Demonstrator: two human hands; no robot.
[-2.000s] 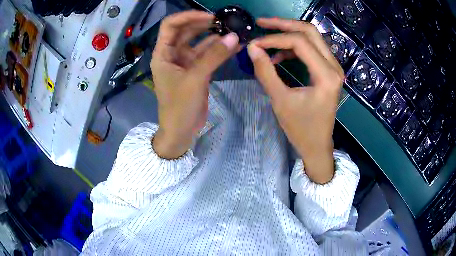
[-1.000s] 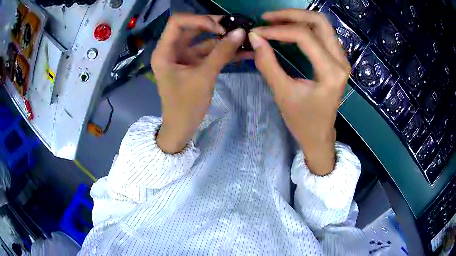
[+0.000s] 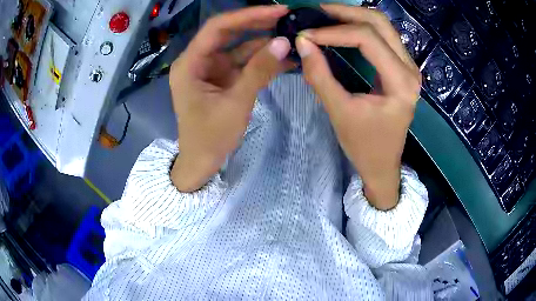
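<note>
A round black housing (image 3: 301,22) is held between both hands near the top edge of the view. My left hand (image 3: 220,88) grips its left side, with the thumb on the near edge and the fingers behind. My right hand (image 3: 367,97) has its thumb and index fingertips on the right part of the housing. The fingertips of both hands nearly meet. Whether a small part sits between the fingertips is too blurred to tell.
Glossy black blister trays (image 3: 470,88) lie on the green mat (image 3: 449,144) at right. The white-grey machine (image 3: 82,117) at left bears a red button (image 3: 119,22) and orange-brown fixtures (image 3: 23,41). A blue stool (image 3: 88,244) stands lower left. A clear bag (image 3: 451,273) lies lower right.
The housing and both hands have shifted slightly to the right in the view. The housing has changed its tilt, and the right fingertips now overlap it more. Both hands have kept hold of it.
</note>
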